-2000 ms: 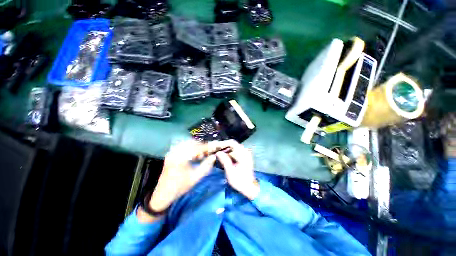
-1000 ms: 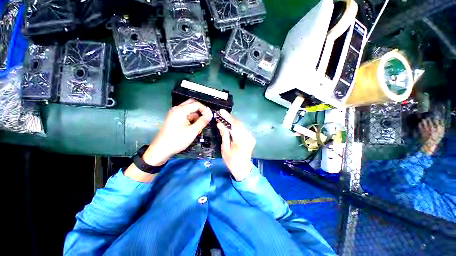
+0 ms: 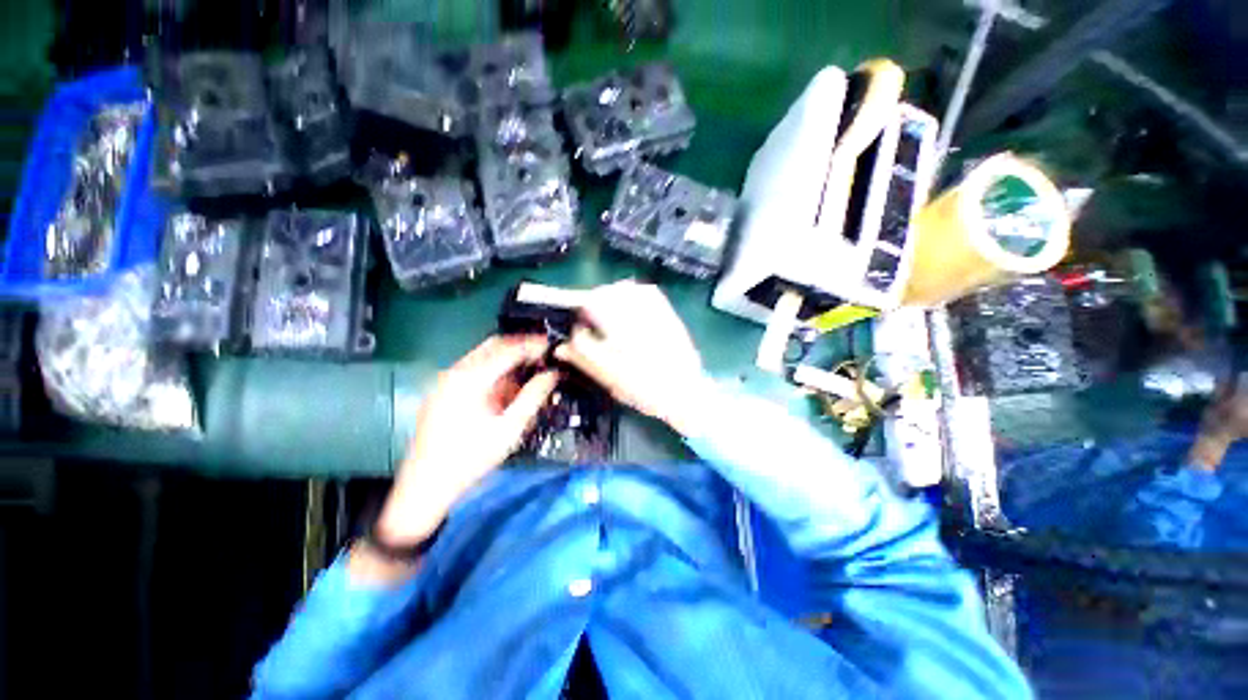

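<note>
An opened dark housing (image 3: 572, 417) lies at the bench's front edge, partly covered by both hands. Its far half carries a white strip (image 3: 550, 295) along the top. My left hand (image 3: 472, 417) is at the housing's left side, fingertips bent together near its middle. My right hand (image 3: 632, 349) reaches over the far half, its fingertips on the dark part beside the left fingertips. Whether a small piece is between the fingertips is hidden and blurred.
Several dark patterned units (image 3: 312, 280) lie behind. A blue bin (image 3: 138, 205) and shiny clear bag (image 3: 110, 358) are at left. A white tape dispenser (image 3: 808, 205) and yellowish roll (image 3: 958, 239) stand at right. Another person's blue sleeve (image 3: 1163, 506) shows beyond the mesh.
My right hand has moved up and over the housing's far half, covering part of the white strip. My left fingertips stay near the housing's middle. The camera view has shifted.
</note>
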